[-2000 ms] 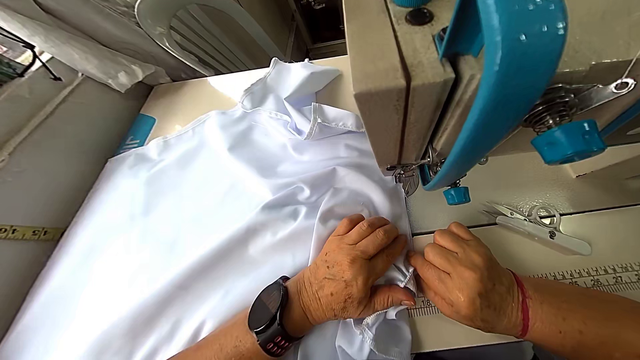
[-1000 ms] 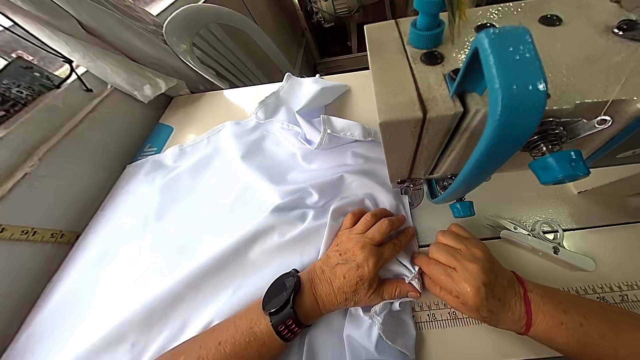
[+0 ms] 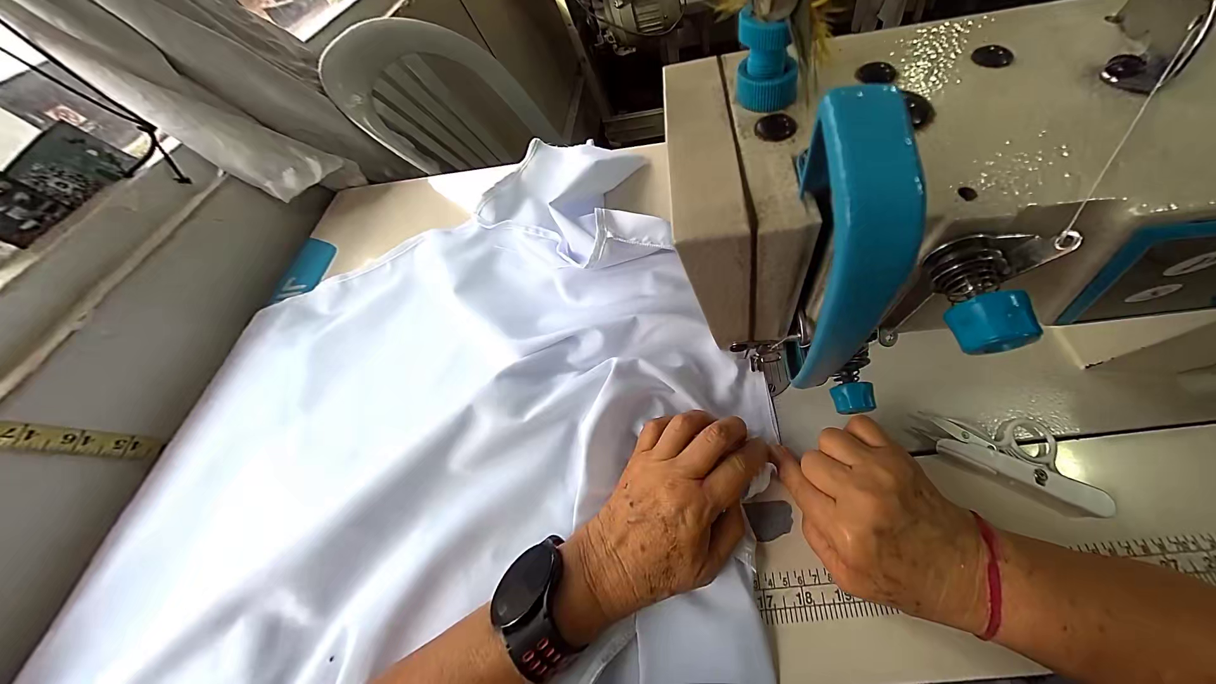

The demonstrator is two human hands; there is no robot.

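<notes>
White fabric (image 3: 380, 408) with an overlocked edge spreads over the sewing table, its right edge running beneath the presser foot (image 3: 763, 357) of a sewing machine (image 3: 731, 199). My left hand (image 3: 670, 513), below a black wristwatch (image 3: 537, 608), grips the cloth near that edge with curled fingers. Close beside it, my right hand (image 3: 883, 522) pinches the edge between thumb and index finger; a red cord circles that wrist. The fingertips of both hands almost meet, just in front of the presser foot. Folded cloth under my left hand is partly hidden.
White-handled thread snips (image 3: 1026, 465) lie right of my right hand. A ruler strip (image 3: 826, 597) runs along the table's near part. The machine's blue guard (image 3: 869, 228) overhangs the needle area. A yellow tape measure (image 3: 76, 440) is at the left, a plastic chair (image 3: 427, 85) behind.
Both hands have shifted slightly along the fabric edge toward the presser foot. The folded bit of cloth seen earlier between the fingertips is now mostly covered. The view has tilted a little upward.
</notes>
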